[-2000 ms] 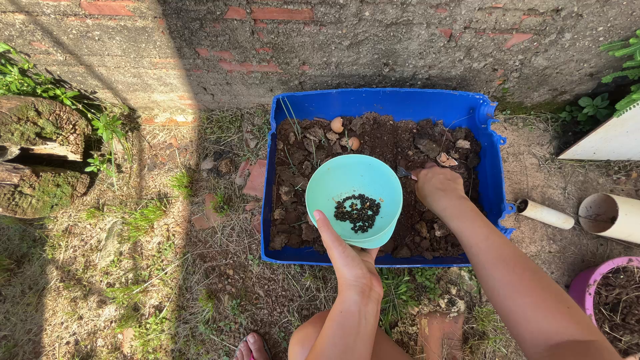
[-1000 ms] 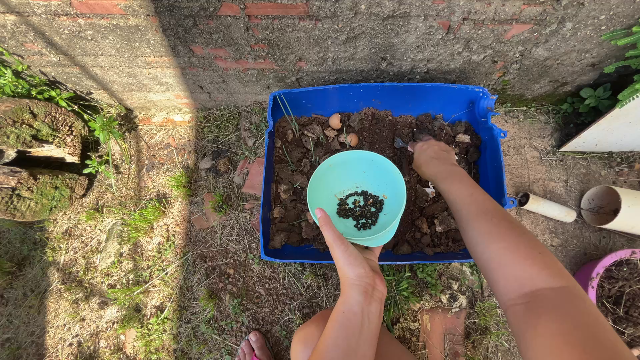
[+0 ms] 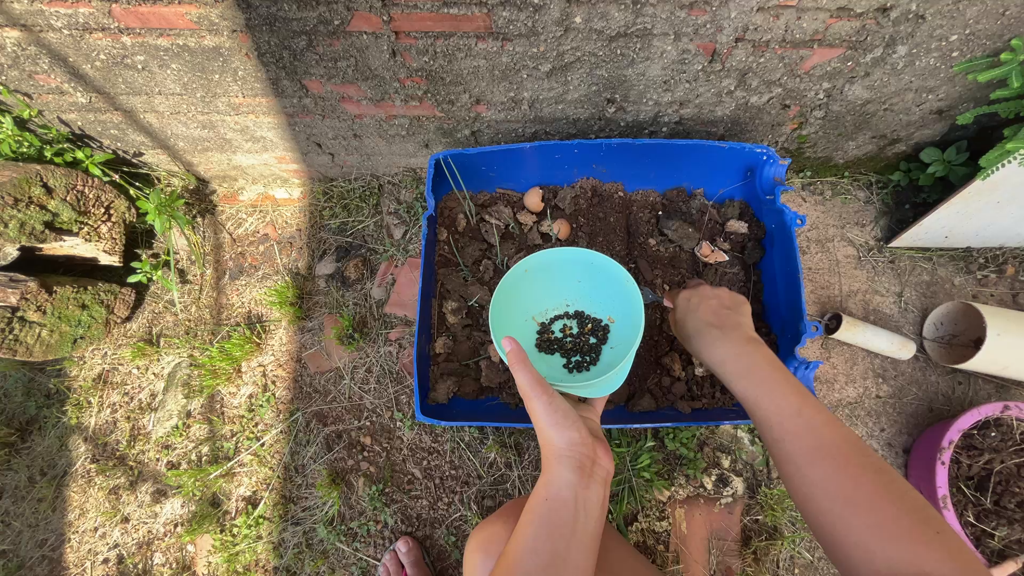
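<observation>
My left hand (image 3: 560,416) holds a mint-green bowl (image 3: 532,296) by its near side, over the front middle of a blue plastic tub (image 3: 600,150). Small dark seeds (image 3: 572,340) lie in the bottom of the bowl. My right hand (image 3: 710,320), just right of the bowl, is closed on a small tool with a dark metal part (image 3: 652,297), low over the soil (image 3: 596,212); most of the tool is hidden by the hand and the bowl. Broken eggshells (image 3: 534,199) lie on the soil behind the bowl, and another shell piece (image 3: 710,253) lies behind my right hand.
A rough brick wall (image 3: 560,80) runs behind the tub. To the right are a narrow pipe (image 3: 872,336), a wide pipe (image 3: 992,340), a white panel (image 3: 976,212) and a pink pot (image 3: 932,460) of soil. Mossy logs (image 3: 64,216) lie at the left; a foot (image 3: 404,558) shows at the bottom.
From one second ago, my right hand has moved toward the near side of the tub, uncovering soil and shell pieces behind it. The bowl stays in my left hand.
</observation>
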